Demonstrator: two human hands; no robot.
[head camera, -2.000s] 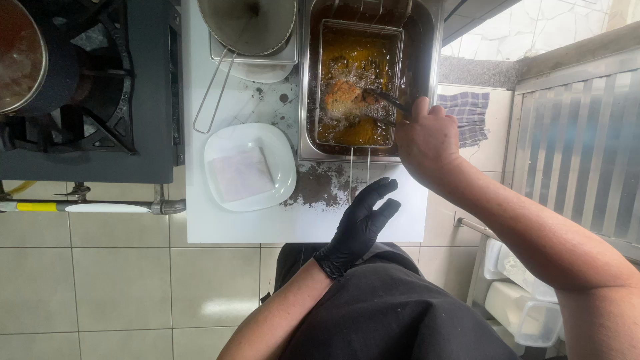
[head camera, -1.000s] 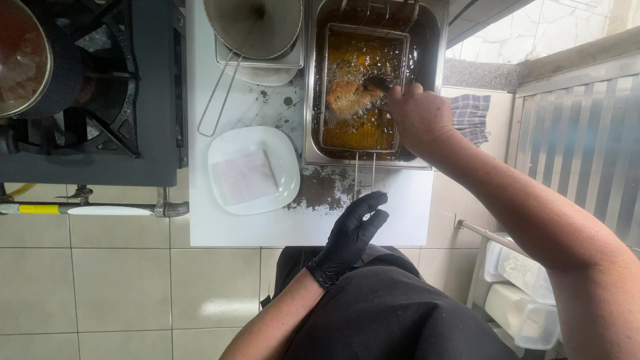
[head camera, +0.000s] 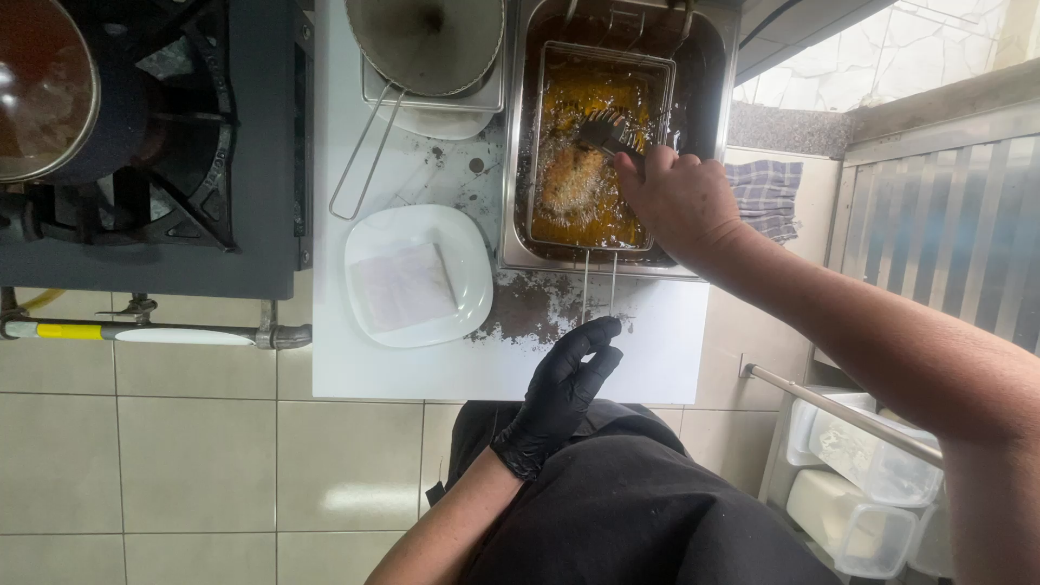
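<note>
A bare right hand (head camera: 682, 199) grips a dark utensil (head camera: 605, 134) with a slotted or tined head, held over the frying basket. Beside and below that head, a golden breaded piece of food (head camera: 573, 183) bubbles in the oil. The wire frying basket (head camera: 532, 162) sits in a steel deep fryer (head camera: 513, 187), its handle (head camera: 600, 280) reaching toward me. At the end of this handle is my left hand (head camera: 561, 390) in a black glove, fingers curled; whether it touches the wire is unclear. Left of the fryer, a white plate (head camera: 475, 284) holds a folded paper napkin (head camera: 402, 284).
A round strainer (head camera: 426, 41) with a wire handle rests at the back of the white table (head camera: 349, 374). Further left is a gas stove (head camera: 252, 268) with a lidded pot (head camera: 89, 106). A checked cloth (head camera: 764, 195) hangs right of the fryer, above plastic containers (head camera: 853, 520) at lower right.
The food piece now lies lower in the basket, and the utensil's head shows above it rather than over its right side. My gloved left hand stays by the basket handle, its fingers more curled than two seconds ago.
</note>
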